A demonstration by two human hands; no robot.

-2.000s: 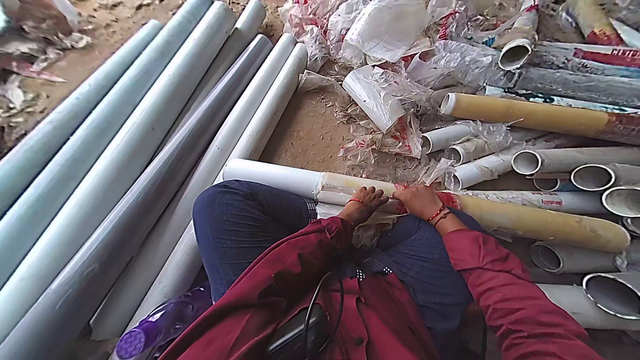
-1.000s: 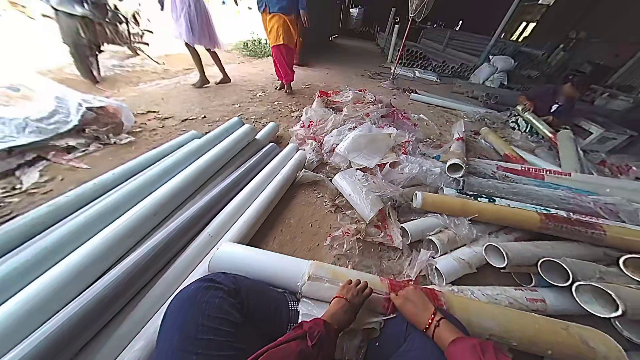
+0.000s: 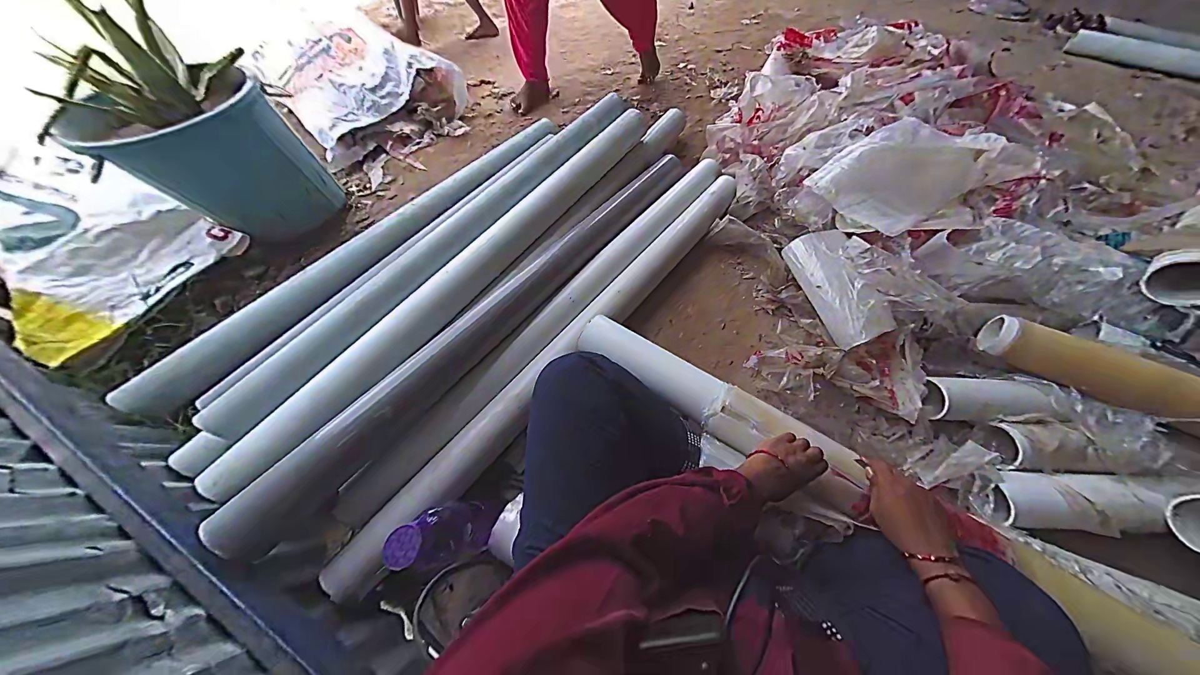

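Note:
A pipe lies across my lap, white and bare at its far left end and covered with yellowish, torn plastic wrap over the rest. My left hand rests on the wrapped part with its fingers curled on the film. Just right of it, my right hand grips the plastic wrap, which has red print, against the pipe. Loose film hangs below both hands. The fingertips of my left hand are partly hidden.
Several pale and grey pipes lie side by side at left, near a potted plant and a corrugated metal sheet. Crumpled plastic film is heaped ahead. More wrapped pipes lie at right. A purple bottle is by my knee. A person's legs are ahead.
The view has swung left, bringing the potted plant and metal sheet into sight. Both hands stay on the wrapped pipe in my lap.

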